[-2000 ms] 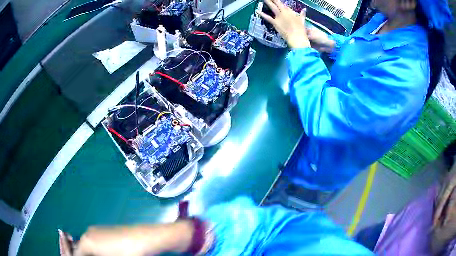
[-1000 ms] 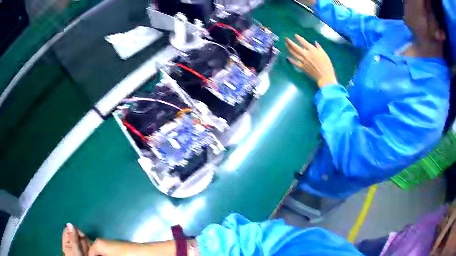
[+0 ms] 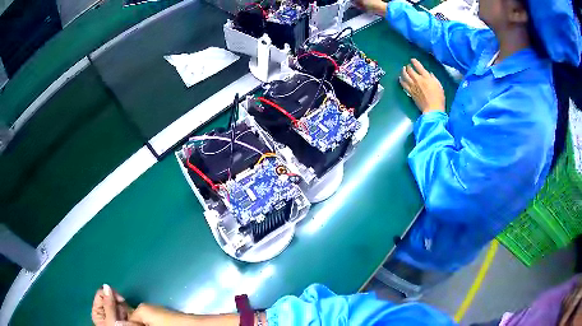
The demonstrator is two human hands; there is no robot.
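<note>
Open white-sided units stand in a row. The nearest has a blue circuit board (image 3: 258, 191) above a black ribbed heat sink (image 3: 271, 221), a red wire (image 3: 203, 173), thin pale wires and black cables over its dark interior, and a round white base (image 3: 268, 250) below. My right hand (image 3: 111, 307) is at the bottom left, cut by the lower edge, away from the units. Its fingers look bent; whether it holds anything cannot be told. My left hand cannot be made out.
A second unit with a blue board (image 3: 328, 124) stands behind, others farther back. A white sheet (image 3: 201, 63) lies beyond the white rail (image 3: 185, 127). The green bench (image 3: 134, 235) reflects light. A person in a blue smock (image 3: 488, 137) sits at right, near green crates (image 3: 542, 210).
The units have shifted right and slightly down in the view. The other person's hands have left the far unit; one is now low over the bench. My hand stays low at the left.
</note>
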